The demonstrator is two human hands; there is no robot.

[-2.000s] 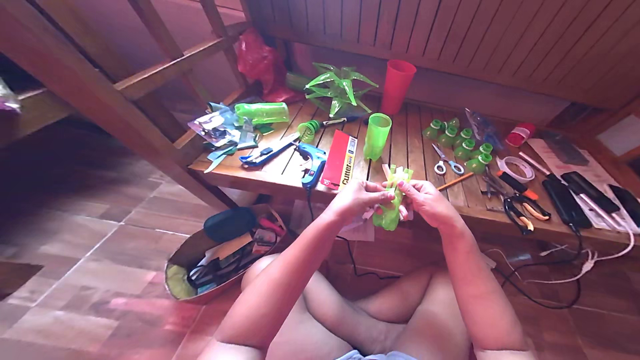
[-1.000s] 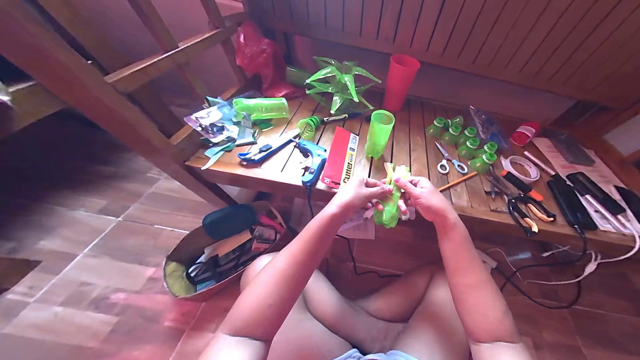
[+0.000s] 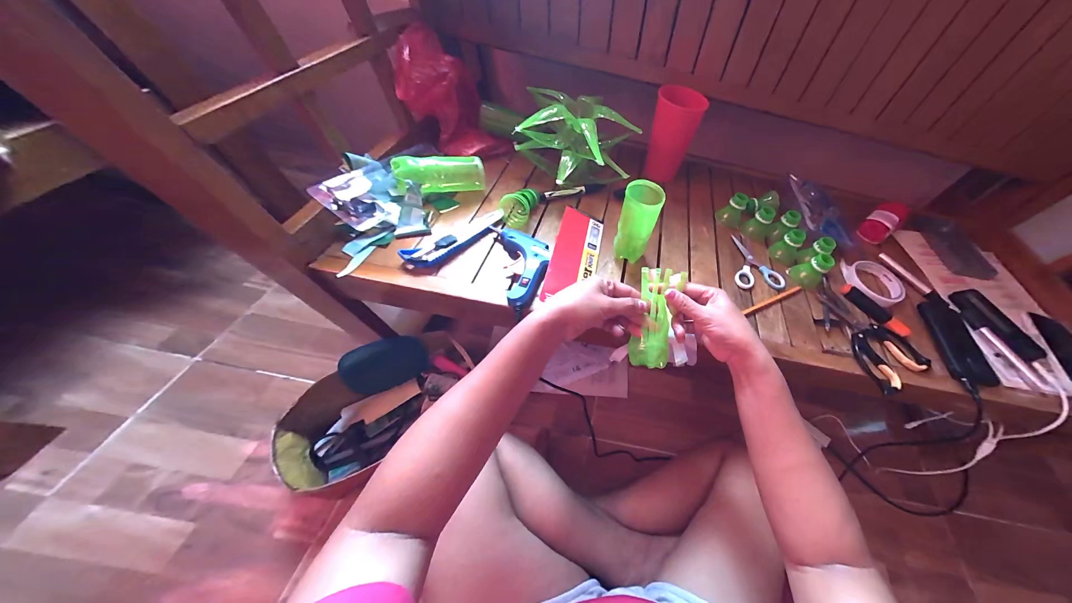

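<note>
A green plastic bottle piece [image 3: 650, 347], cut into upright strips, is held between both hands above the bench's front edge. My left hand [image 3: 599, 307] grips its left side, and my right hand [image 3: 708, 318] pinches strips at its upper right. Some whitish material shows under the right fingers; what it is cannot be told. Just behind stands a green cut bottle [image 3: 641, 219]. Left of that lie a red cutter box [image 3: 573, 251] and a blue glue gun [image 3: 528, 266]. White-handled scissors [image 3: 759, 266] and a pencil [image 3: 772, 301] rest to the right.
The slatted wooden bench [image 3: 703, 197] holds a green spiky plastic form [image 3: 578, 138], a red cup [image 3: 675, 126], several green bottle tops [image 3: 787, 245], a box cutter [image 3: 452, 241] and pliers [image 3: 886, 356]. Cables hang at right. An open bag [image 3: 289, 419] stands on the floor at left.
The green bottle piece is now more upright, with its strips pointing up and its rounded end down. Both hands remain at it, their fingers shifted slightly.
</note>
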